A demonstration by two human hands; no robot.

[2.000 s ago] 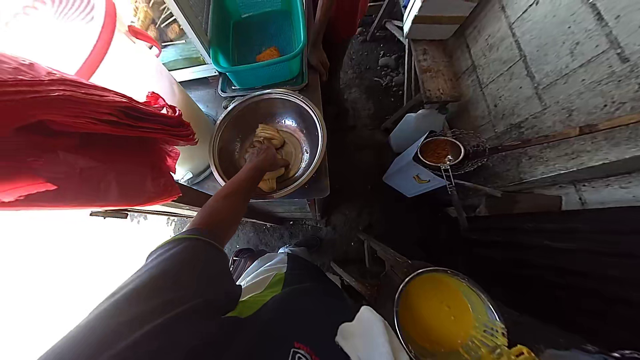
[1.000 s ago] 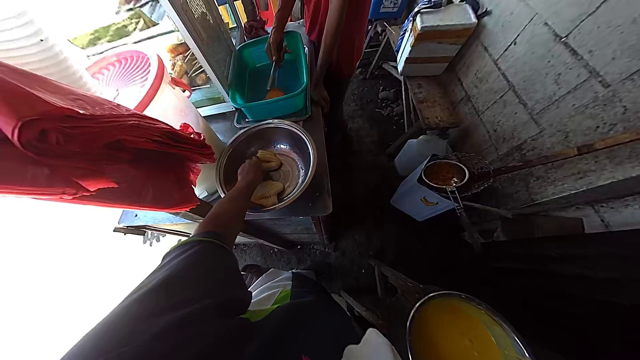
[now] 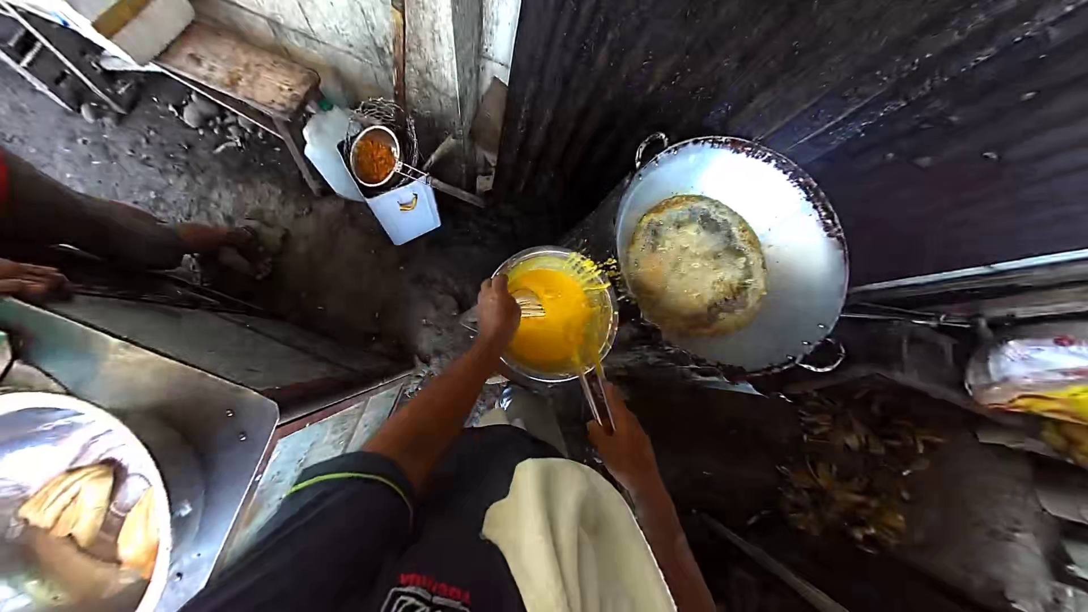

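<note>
My left hand is over the left side of a round bowl of yellow batter. It grips a pale, ridged piece, apparently sliced banana, at the batter's surface. My right hand holds the handle of a batter-coated utensil at the bowl's lower right rim; its working end is unclear. Right of the bowl sits a large metal wok with bubbling oil. Peeled, flattened bananas lie in a metal basin at the lower left.
A strainer with orange bits rests by a white container and a plastic jug. A wooden bench stands behind. Another person's hand and leg show at left. Yellowish scraps lie at lower right.
My left hand has moved from the metal basin to the batter bowl. My right hand is now visible on the utensil. The view has turned far right, bringing in the wok.
</note>
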